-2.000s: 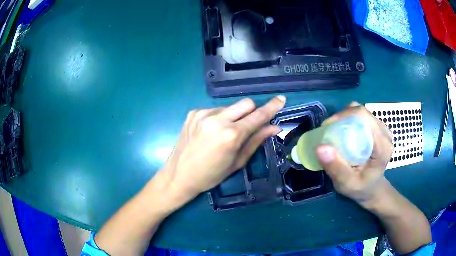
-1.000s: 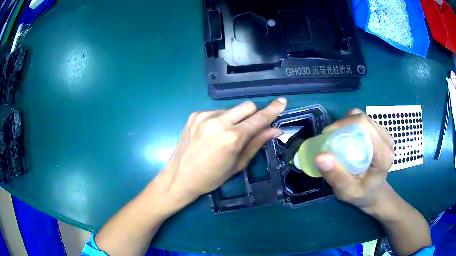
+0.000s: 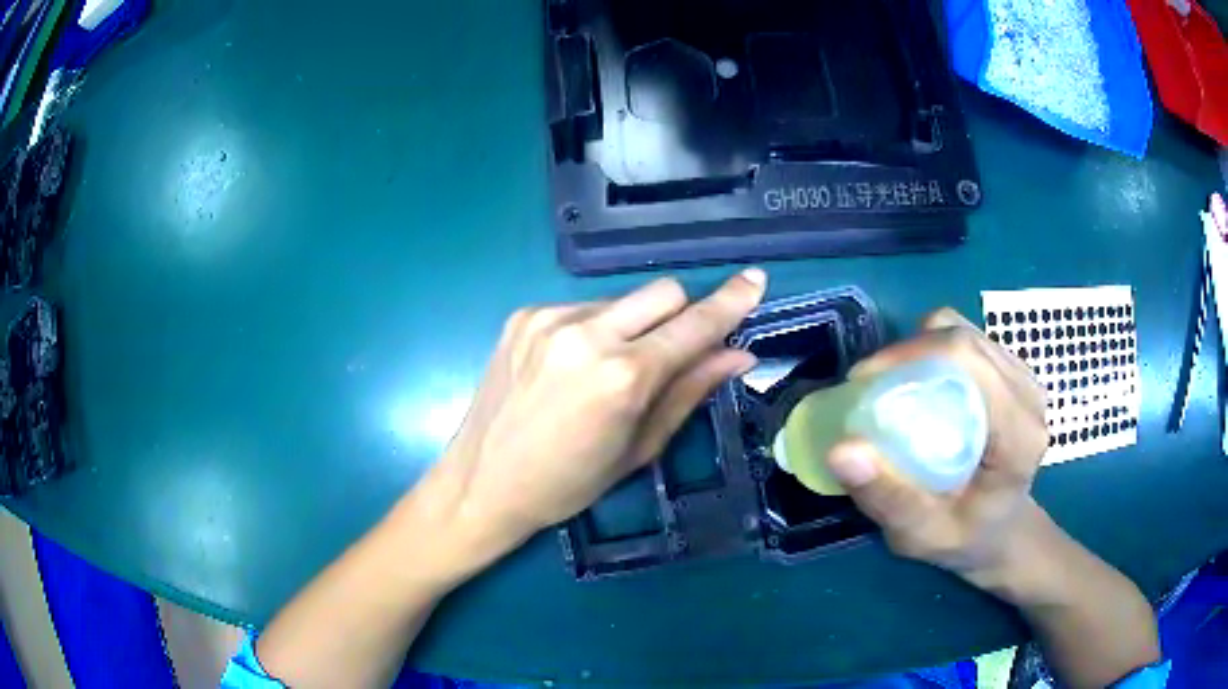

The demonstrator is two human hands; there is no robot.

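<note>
A black housing (image 3: 714, 526) lies on the green bench in front of me, its deep compartment at the right and rectangular openings at the left. My left hand (image 3: 593, 390) lies over its upper left part, fingers on the housing, partly hiding it. My right hand (image 3: 963, 451) is closed around a squeeze bottle (image 3: 882, 428) of pale yellow liquid, tilted with its tip down at the middle of the housing. The exact contact of the tip is too small to tell.
The black press fixture (image 3: 768, 222) with white lettering stands behind the housing. A dot sheet (image 3: 1064, 370) lies at right. A blue bin (image 3: 1050, 67) of clear pieces and a red bin (image 3: 1185, 67) are at upper right. More black housings (image 3: 30, 390) line the left edge.
The bottle and my right hand have shifted slightly left and down over the housing. My left hand has stayed nearly still.
</note>
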